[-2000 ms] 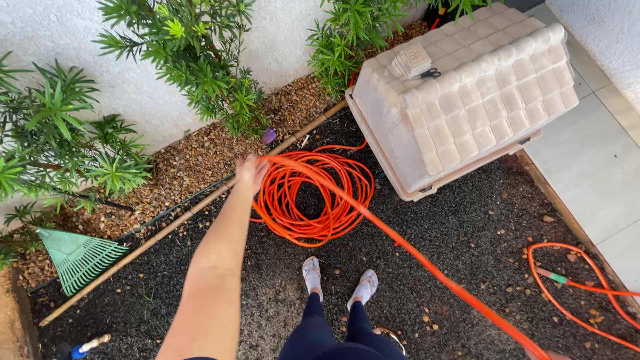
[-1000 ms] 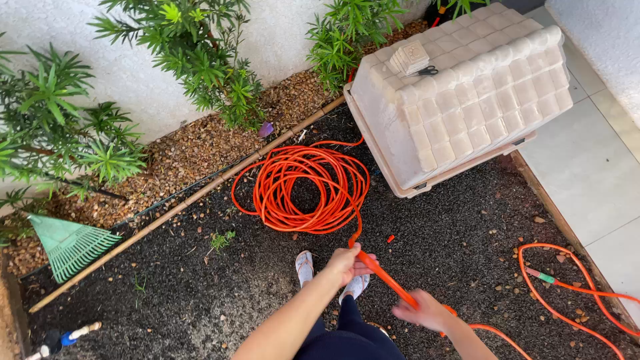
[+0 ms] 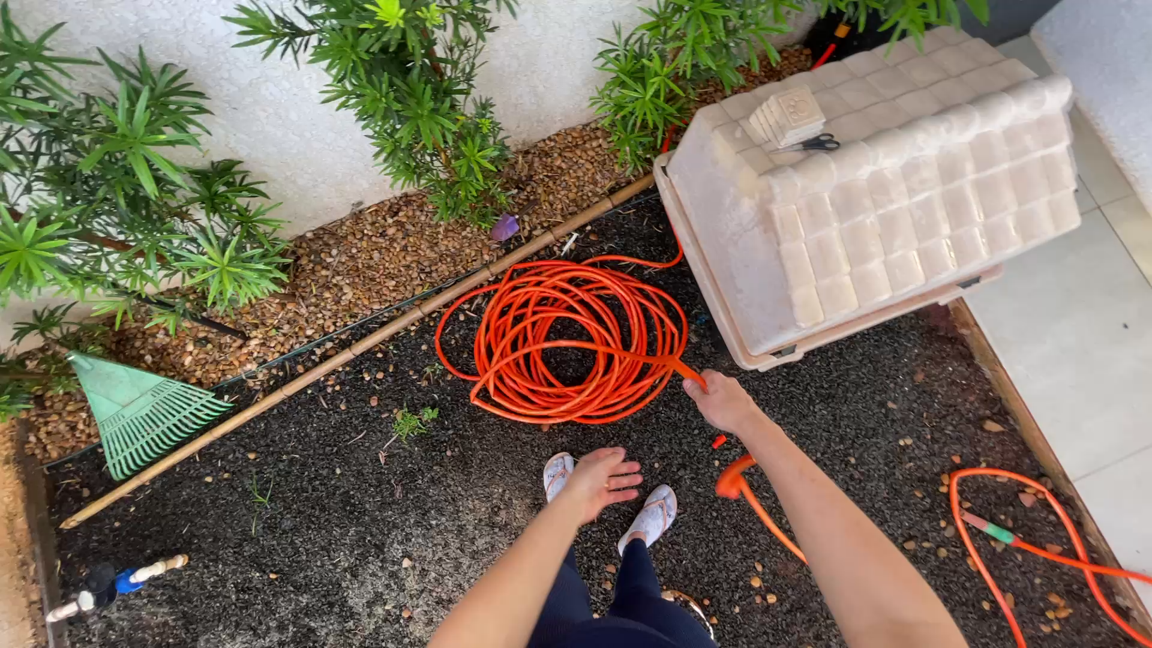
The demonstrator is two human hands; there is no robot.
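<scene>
An orange garden hose lies in a round coil on the dark ground. At the coil's lower right, my right hand grips a stretch of this hose. Below that hand the hose bends and runs down to the right, partly hidden by my forearm. My left hand is below the coil with its fingers apart and nothing in it, above my feet in light flip-flops. Another loop of orange hose with a green connector rests at the lower right.
A beige plastic pet house with scissors on its roof stands at upper right. A long wooden pole lies diagonally beside a green rake head. Leafy plants grow along the wall; pipe fittings are at lower left.
My left hand has let go of the hose and moved away from it. My right hand has moved up to the coil's lower right edge, holding the hose there.
</scene>
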